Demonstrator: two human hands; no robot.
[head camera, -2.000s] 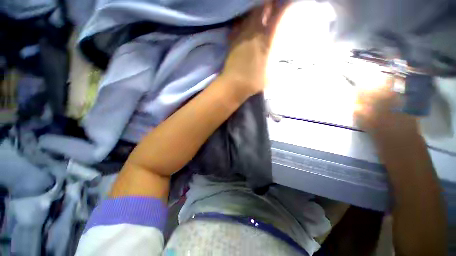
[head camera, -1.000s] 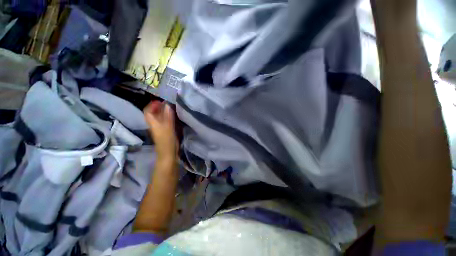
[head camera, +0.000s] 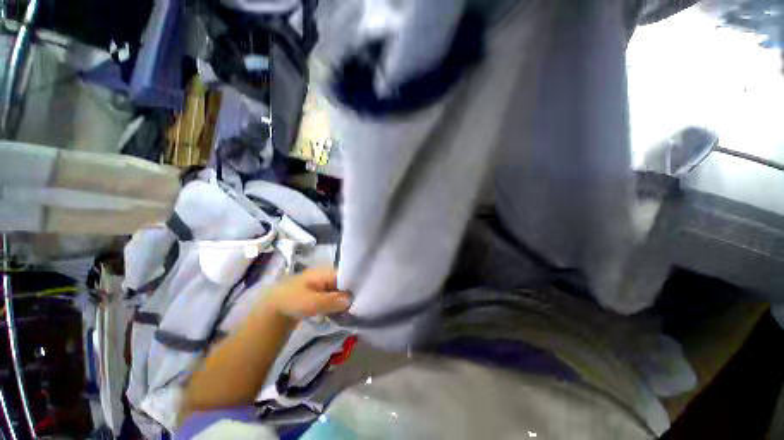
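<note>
A large light grey garment (head camera: 413, 198) with dark bands hangs in front of me, from the top edge down to my lap. My left hand (head camera: 314, 294) is at its left edge, near a dark band, with the cloth pinched between thumb and fingers. The upper part of the garment, with a thick dark band, is blurred. My right hand is not in view.
A heap of light grey garments with dark bands (head camera: 193, 275) lies at the left. The white machine table (head camera: 739, 185) with its grey front edge is at the right. A beige board or cloth (head camera: 86, 193) is at the far left. A small red item (head camera: 344, 351) shows near my lap.
The view has turned left. The garment has been lifted off the table and now hangs upright. My left hand has taken hold of its edge. My right arm has gone out of view.
</note>
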